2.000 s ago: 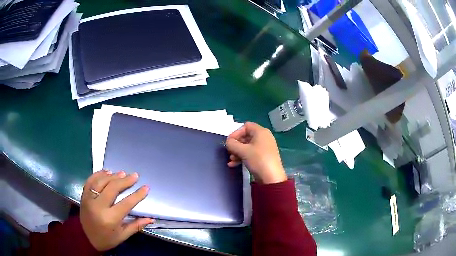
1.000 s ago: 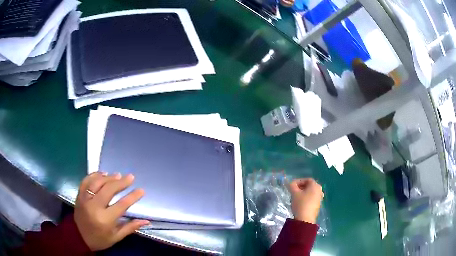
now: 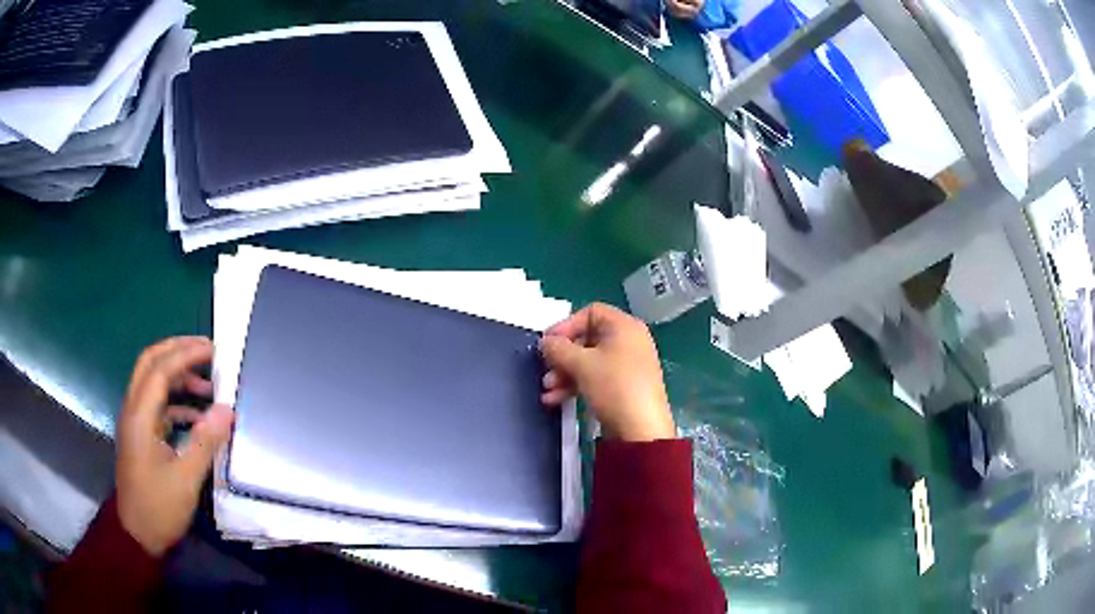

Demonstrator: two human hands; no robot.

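A thin dark grey tablet (image 3: 396, 402) lies on white sheets (image 3: 468, 286) in front of me, with a bright glare on its lower left. My right hand (image 3: 600, 366) is at its upper right corner, thumb and forefinger pinched there, covering the camera area. Whether it pinches a film or the tablet edge cannot be told. My left hand (image 3: 168, 432) is at the tablet's left edge, fingers curled and apart, the thumb tip by the edge. It holds nothing visible.
A dark tablet stack (image 3: 330, 114) on white sheets lies beyond, a taller pile (image 3: 72, 132) at far left. Right are a small whitish bottle (image 3: 664, 286), folded white paper (image 3: 733, 264), a metal post (image 3: 829, 270), crumpled clear film (image 3: 735, 498) and a pale strip (image 3: 921, 525).
My right hand has moved from the crumpled film back to the tablet's upper right corner. My left hand has left the tablet's lower left surface for its left edge. The tablet has shifted slightly left.
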